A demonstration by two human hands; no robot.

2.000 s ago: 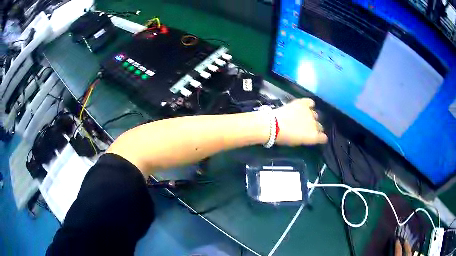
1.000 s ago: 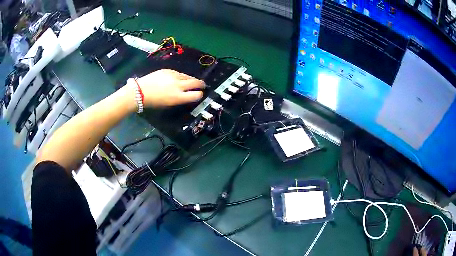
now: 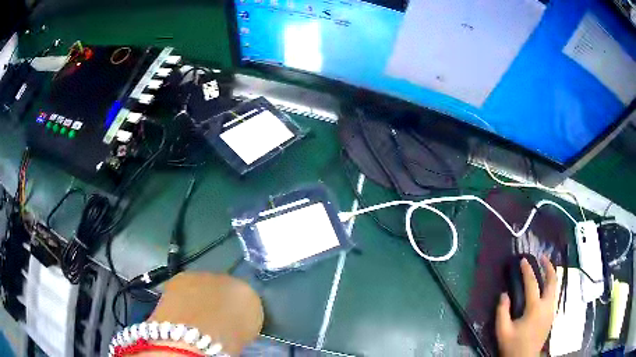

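A display unit in clear film (image 3: 296,233) lies on the green bench with a bright white screen, and a white cable plugs into its right side. A second unit with a white screen (image 3: 258,136) lies behind it, below the monitor. My left hand (image 3: 209,307) is at the bottom edge in front of the nearer unit, with a beaded bracelet at the wrist; its fingers are hidden or blurred. My right hand (image 3: 528,314) rests over a black computer mouse (image 3: 519,282) on the dark mouse mat (image 3: 491,244).
The black test box (image 3: 84,111) with green-lit buttons stands at the left. Black cables (image 3: 87,233) lie coiled in front of it. The monitor (image 3: 390,63) stands at the back. A white power strip (image 3: 590,258) and white papers (image 3: 568,317) are at the right, and foam trays (image 3: 49,300) at lower left.
My left hand has moved from over the test box to the bottom edge. The view has swung right, showing more of my right hand and the mouse. Both units stay lying on the bench.
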